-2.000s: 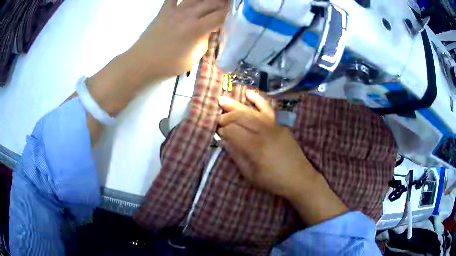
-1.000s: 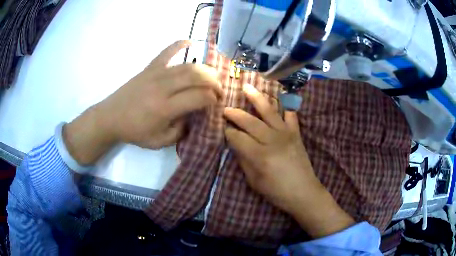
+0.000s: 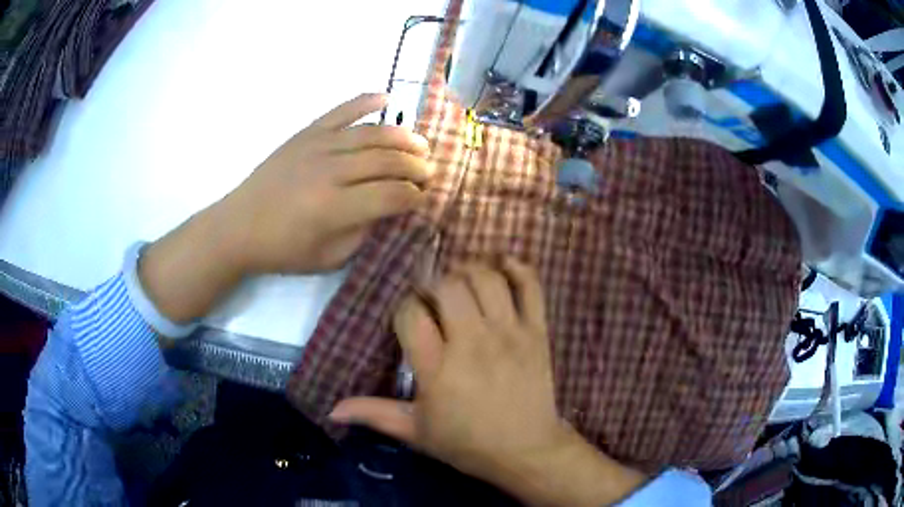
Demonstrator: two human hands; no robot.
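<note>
The plaid body panel lies bunched right of the needle and hangs over the front edge. The narrow plaid band lies left of it; the seam line between them runs up to the presser foot, beside a yellow-gold piece. My left hand rests palm down, its fingertips on the band just left of the seam, below the foot. My right hand lies on the cloth nearer the front edge, fingers bent and thumb spread over the band. Whether it pinches cloth is hidden.
The white sewing machine head fills the upper right. A ruler tape runs along the curved table front. Dark striped cloth pieces lie at upper left. Black loops, perhaps scissors, lie at far right, near a pale strip.
My left hand moved from beside the machine head down onto the band. My right hand slid back from near the foot toward the front edge. The cloth around the foot is now more exposed.
</note>
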